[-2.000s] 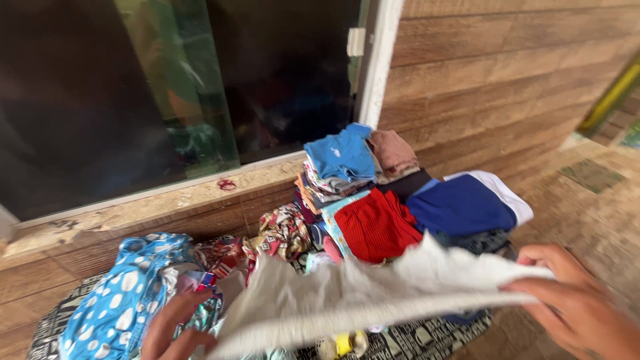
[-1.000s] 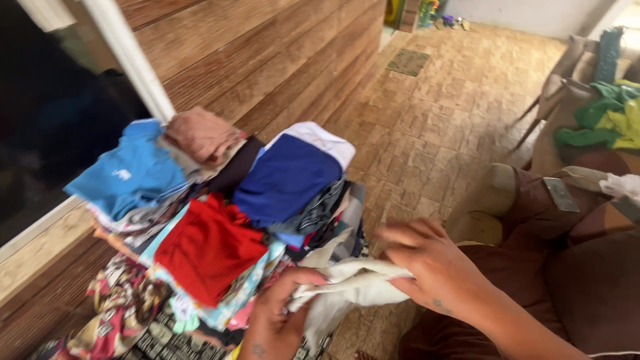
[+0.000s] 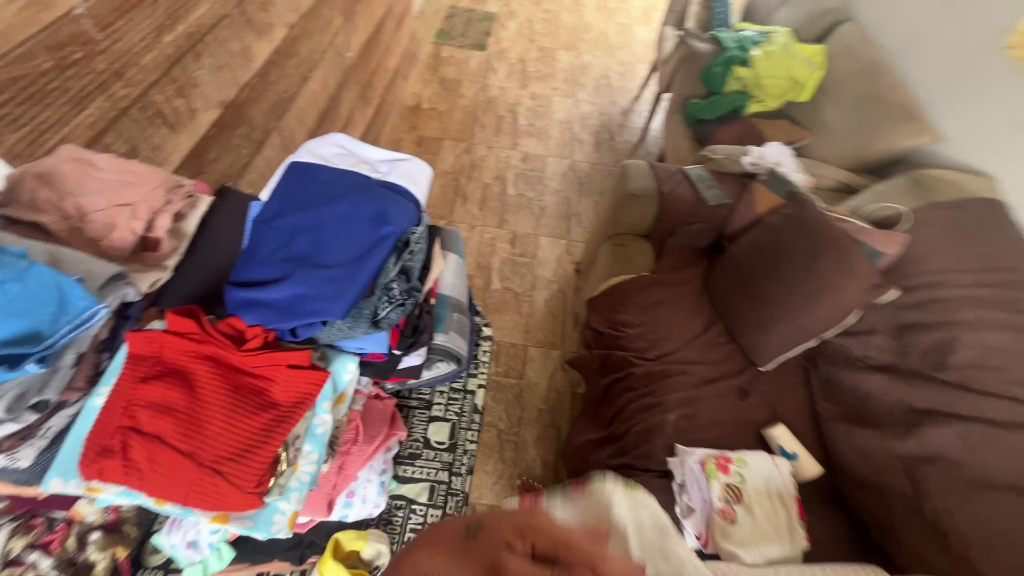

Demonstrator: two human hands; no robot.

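Note:
My left hand point(image 3: 520, 546) is blurred at the bottom edge of the head view, its fingers pointing right and closed on a white cloth point(image 3: 632, 512). Part of that cloth hangs beyond the fingers, also blurred. My right hand is out of view. Just right of the cloth, a folded white cloth with a printed flower design point(image 3: 756, 500) lies on a brown sofa cover point(image 3: 672, 376). To the left are piles of folded clothes: a red ribbed garment point(image 3: 212, 408), a blue and white garment point(image 3: 320, 232), a pink garment point(image 3: 100, 204) and a bright blue one point(image 3: 36, 308).
A black and white printed cloth point(image 3: 436, 448) lies under the piles. Tiled floor point(image 3: 520, 280) runs between them and the sofa. A brown cushion point(image 3: 792, 280) and a small pale object point(image 3: 792, 450) rest on the sofa, with green and yellow cloth point(image 3: 760, 68) farther back.
The view has swung right and down toward the sofa. The white cloth, earlier spread between both hands and then gathered, is now at the bottom edge; my right hand has left the view.

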